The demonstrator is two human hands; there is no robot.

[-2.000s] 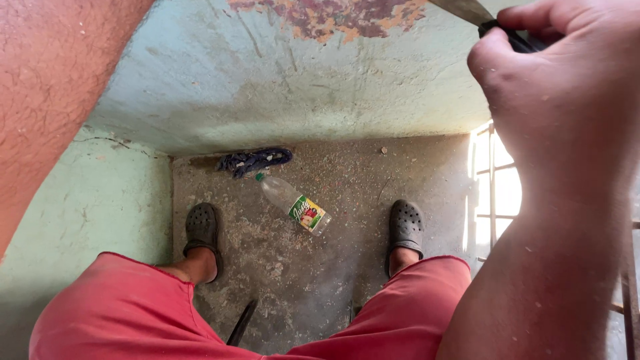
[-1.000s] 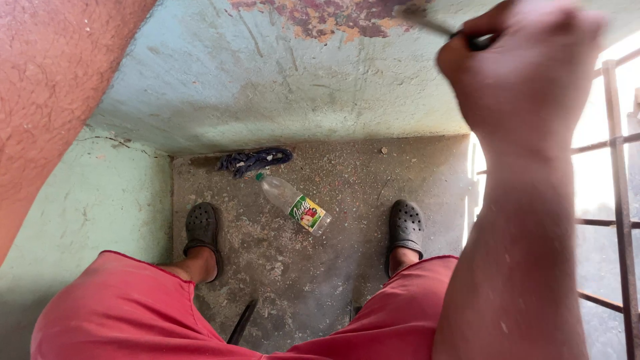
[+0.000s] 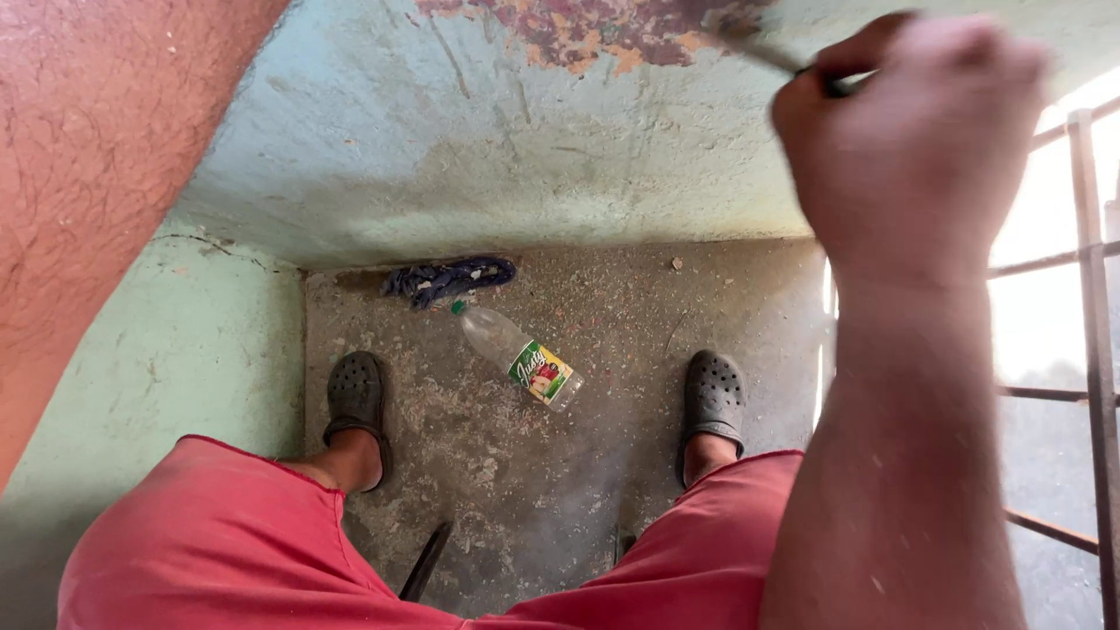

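Note:
At the upper right, my right hand (image 3: pixel 910 131) is closed around the dark handle of a scraper or knife (image 3: pixel 766 52); motion blurs its metal blade, so the exact kind is unclear. The blade's far end is at the right part of a peeled, reddish-brown patch (image 3: pixel 595 35) on the pale blue-green painted wall (image 3: pixel 525 149). Whether it touches the wall cannot be told. Only my left forearm shows, along the upper left edge; the left hand is out of view.
On the concrete floor (image 3: pixel 516 490), strewn with paint flakes, a clear plastic bottle (image 3: pixel 499 337) with a green cap lies beside a crumpled dark blue cloth (image 3: pixel 451 278). My feet in grey clogs stand either side. A metal grille (image 3: pixel 1089 254) runs along the right.
My right hand has moved left from the upper right edge, bringing the tool's blade from beside the peeled patch onto its right part. My left forearm has stayed in place.

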